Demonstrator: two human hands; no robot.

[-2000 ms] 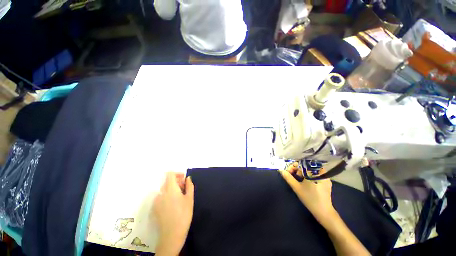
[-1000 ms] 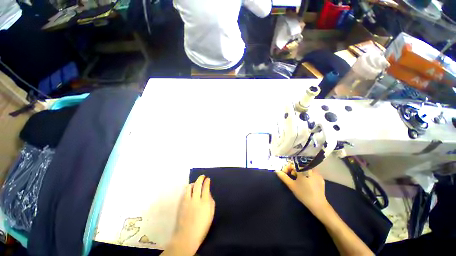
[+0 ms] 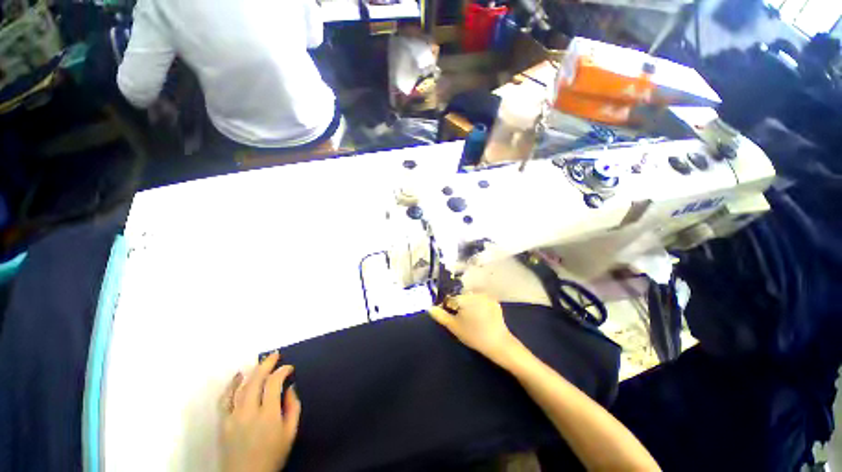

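A black garment panel point(image 3: 397, 387) lies flat on the white sewing table point(image 3: 222, 240), its back edge running up to the needle area. My left hand point(image 3: 263, 410) rests at the panel's left back corner, fingertips on the cloth edge. My right hand point(image 3: 475, 323) is at the panel's back edge beside the presser foot, thumb and fingers pinching the edge. The white sewing machine point(image 3: 535, 203) stands over the right side; its head partly hides the needle and my right fingertips.
Black-handled shears point(image 3: 582, 302) lie under the machine arm. Dark cloth hangs over the light-blue left edge point(image 3: 103, 369). Large dark heaps point(image 3: 757, 304) are at the right. An orange and white carton point(image 3: 605, 88) stands behind the arm. A person in white point(image 3: 245, 69) sits beyond the table.
The view has turned to the right, showing more of the machine arm and the dark heaps. My left hand is now at the panel's corner with fingers more spread. My right hand stays by the presser foot.
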